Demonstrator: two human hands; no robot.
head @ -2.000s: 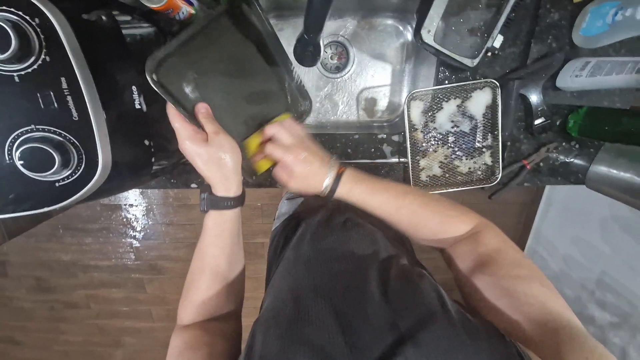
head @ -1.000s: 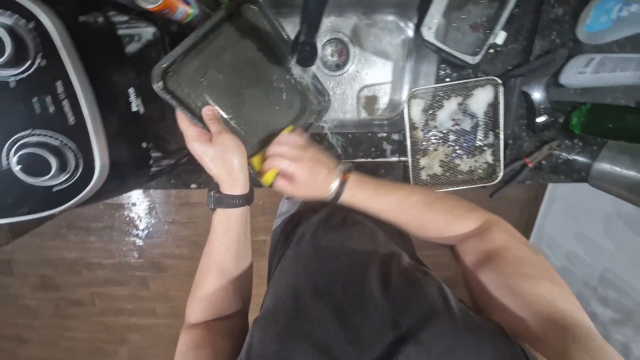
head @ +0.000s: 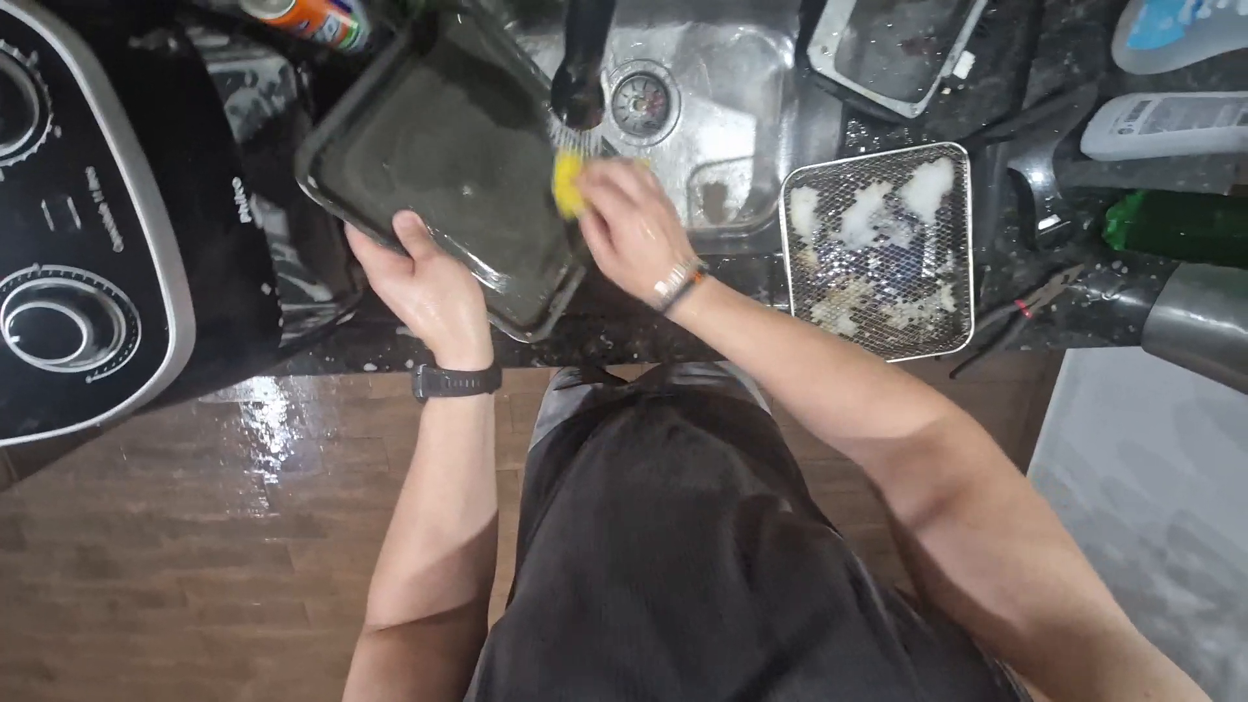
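A dark rectangular metal tray (head: pixel 453 166), wet and tilted, is held at its near left edge by my left hand (head: pixel 429 292), thumb on its face and fingers beneath. My right hand (head: pixel 634 229) grips a yellow sponge (head: pixel 568 183) at the tray's right edge, under the black faucet (head: pixel 582 88), from which water runs. Behind them lies the stainless steel sink (head: pixel 721 97) with its drain strainer. A wire mesh basket (head: pixel 877 249) with white foam on it rests on the counter, right of my right hand.
An air fryer (head: pixel 88 234) stands at the left, a spray can (head: pixel 312 21) at the upper left. Along the right are a metal-framed tray (head: pixel 902 54), a white bottle (head: pixel 1165 127), a green bottle (head: pixel 1175 226), pliers (head: pixel 1033 302) and a steel cylinder (head: pixel 1199 322) on the dark stone counter (head: pixel 1053 336).
My right hand has moved with the sponge from the tray's near edge up along its right side, toward the faucet. My left hand keeps its hold on the tray.
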